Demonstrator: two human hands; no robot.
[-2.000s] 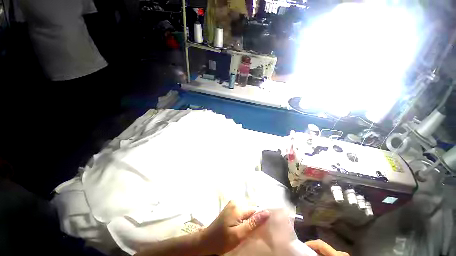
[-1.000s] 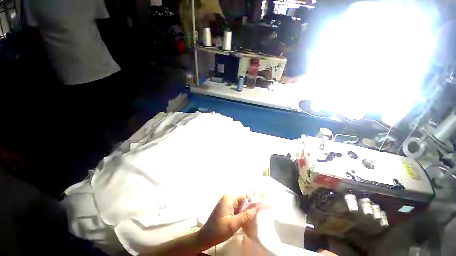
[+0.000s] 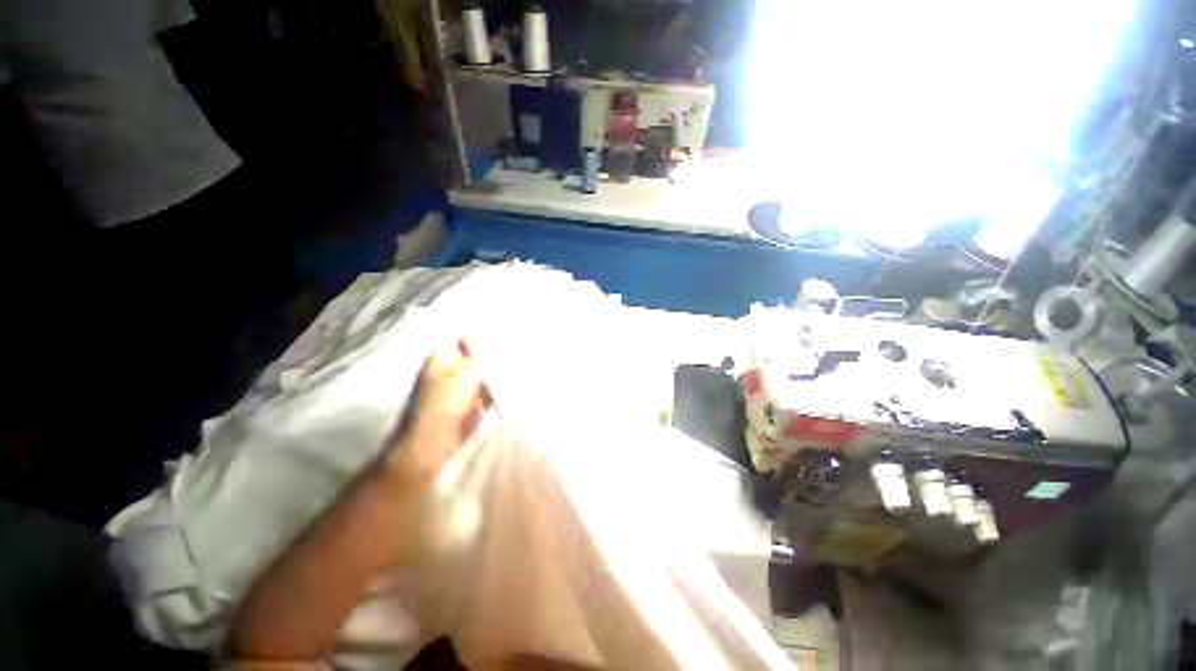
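Note:
My left hand (image 3: 439, 426) is blurred over the white heap left of the machine. Its fingers grip a white fabric piece (image 3: 577, 564), which stretches down to the bottom edge. A skin-toned part, which may be my right hand or forearm, shows at the bottom edge, too cut off to tell. The large white pile of work (image 3: 302, 433) lies under and behind my left hand. The overlock machine (image 3: 918, 380) stands to the right, with a red front band, white tension knobs (image 3: 934, 492) and a small lit display.
A glaring lamp (image 3: 918, 118) shines behind the machine. A shelf (image 3: 590, 203) holds a red-capped bottle and a small blue bottle, with thread cones above. A blue surface (image 3: 656, 269) lies behind the heap. A greyish heap (image 3: 1089, 590) is right of the machine. A person in a light shirt stands upper left.
My left hand has moved up and left from in front of the machine, pulling the white fabric taut. The fingers of my right hand at the bottom right no longer show there. The view has shifted slightly.

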